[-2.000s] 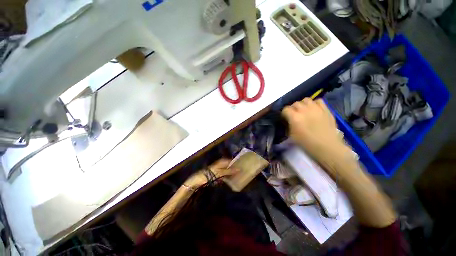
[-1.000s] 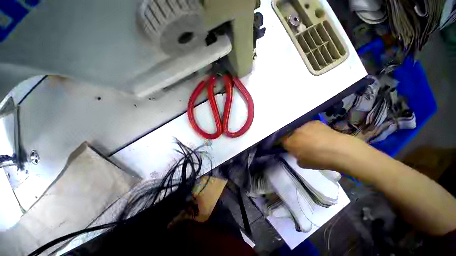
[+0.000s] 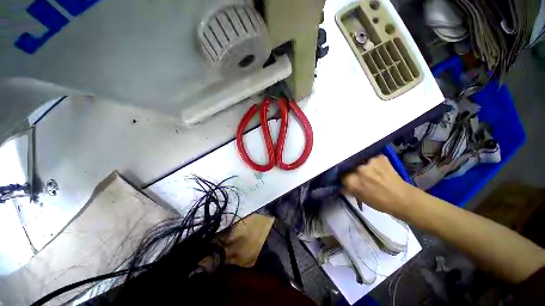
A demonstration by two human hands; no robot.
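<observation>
My right hand point(image 3: 377, 184) is closed, knuckles up, at the table's front edge above bundles of cut pieces point(image 3: 352, 230). What its fingers hold, if anything, is hidden. My left hand point(image 3: 238, 242) is low in the view, mostly covered by dark hair, around a small tan notebook point(image 3: 257, 234) below the table edge. Its fingers are blurred. A long beige-grey cut panel point(image 3: 98, 224) lies on the white sewing table point(image 3: 352, 128) at left. Scissors with red loop handles point(image 3: 276, 140) lie with their blades under the machine's end.
The large white sewing machine point(image 3: 137, 57) fills the upper left. A beige slotted parts tray point(image 3: 385, 60) lies at the table's right end. A blue crate point(image 3: 508, 134) full of cut pieces stands at right. More grey-brown bundles point(image 3: 493, 36) show at the upper right.
The view has moved closer to the scissors and table end since the first frame. My right hand stays low by the table edge. Hair now covers much of my left hand and the notebook.
</observation>
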